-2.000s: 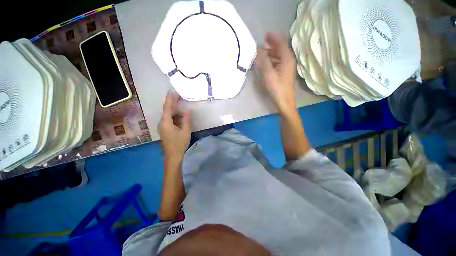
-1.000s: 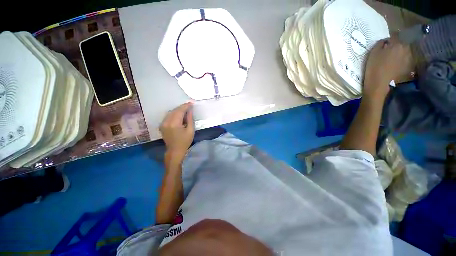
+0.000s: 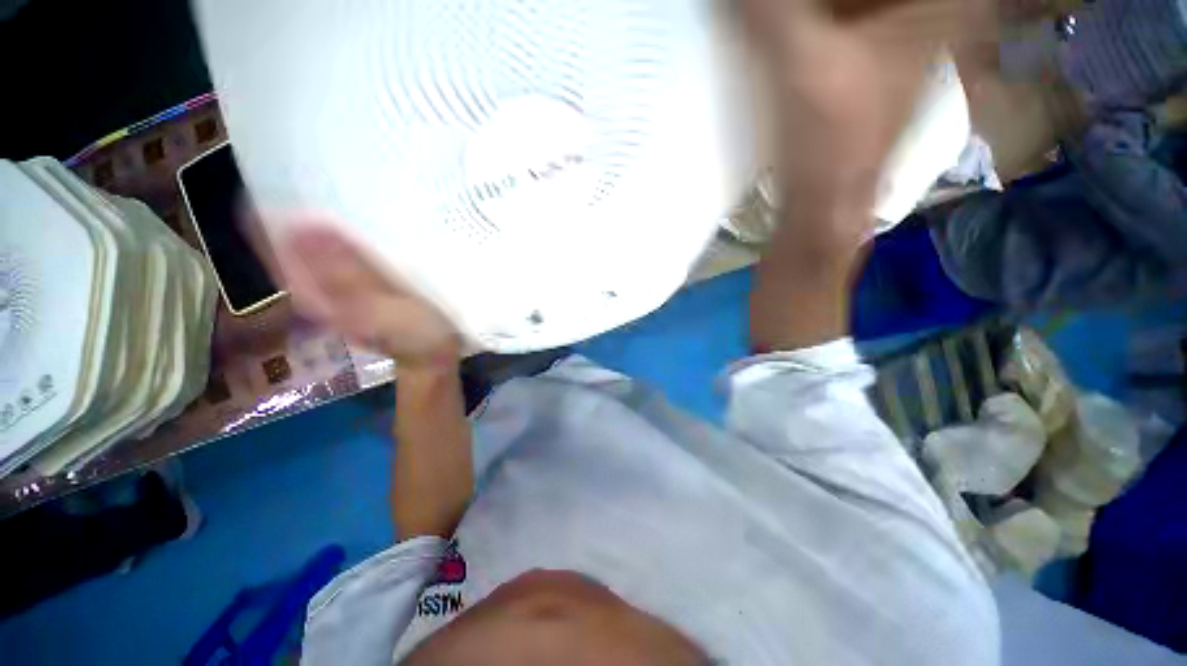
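A white hexagonal panel (image 3: 521, 143), print side up, is raised close to the camera over the work board. My left hand (image 3: 365, 286) is at its lower left edge, blurred, with the fingers against the edge. My right hand (image 3: 833, 117) is at its right edge, strongly blurred, and appears to hold it there. The panel hides most of the board; the ringed panel is not visible. The right-hand stack (image 3: 931, 143) is mostly hidden behind my right hand.
The left-hand stack of panels (image 3: 130, 299) stands on the brown patterned cover (image 3: 280, 368). The smartphone (image 3: 234, 228) is partly hidden by the panel. Another person's grey clothing (image 3: 1041, 247) is at the right. Clear bags of white pieces (image 3: 996, 449) and a blue stool (image 3: 267, 612) are below.
My right hand has come back from the right-hand stack to the middle. A print-side-up panel is now raised between my hands, covering where the ringed panel lay. My left hand has moved left and up.
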